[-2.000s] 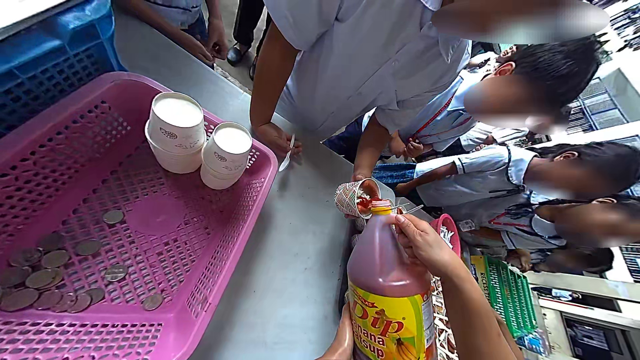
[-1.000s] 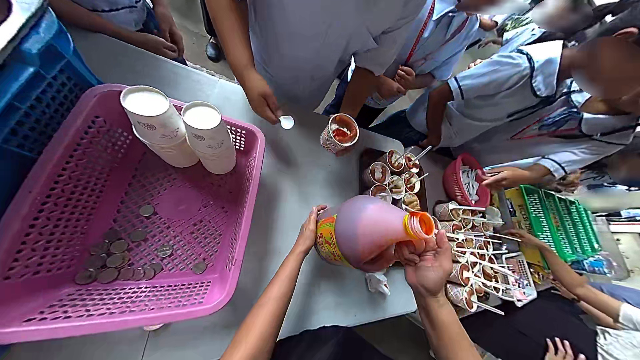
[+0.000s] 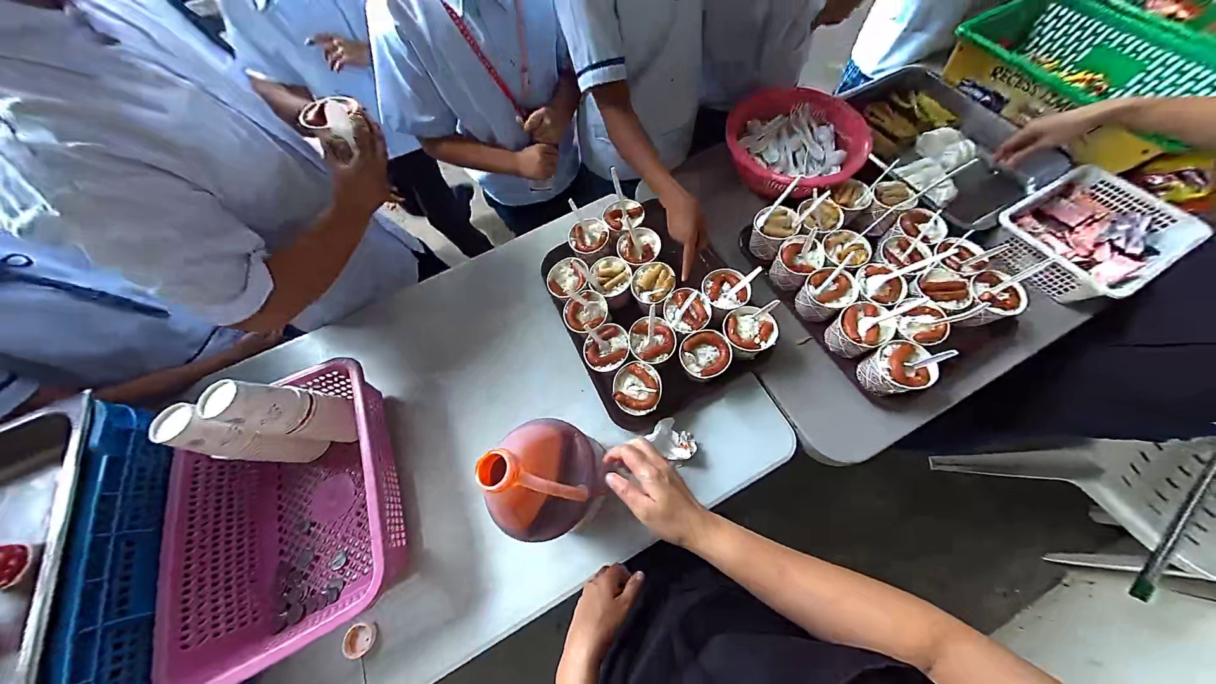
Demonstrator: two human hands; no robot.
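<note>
A large plastic jug of banana ketchup (image 3: pixel 543 480) stands uncapped on the metal table, seen from above with its orange mouth toward the left. My right hand (image 3: pixel 655 484) is at the jug's right side, fingers apart and slightly curled; whether the fingertips touch it is unclear. Below, near the table's front edge, my left hand (image 3: pixel 605 603) hangs by my dark clothing, its fingers bent and holding nothing that shows. A crumpled tissue (image 3: pixel 673 441) lies just beyond my right hand. At the lower left, a small round cap (image 3: pixel 359 640) rests by the pink basket.
A pink basket (image 3: pixel 385 494) holds stacked paper cups (image 3: pixel 256 408) and coins. Two dark trays (image 3: pixel 608 380) carry many paper cups of sausages and rice with plastic spoons. One person's finger points at a cup. Behind is a red basket of spoons (image 3: pixel 793 142); people stand across the table.
The ketchup jug, held tilted in both hands a second ago, now stands on the table. My left hand has come off it. The person across has lifted the paper cup away from the table.
</note>
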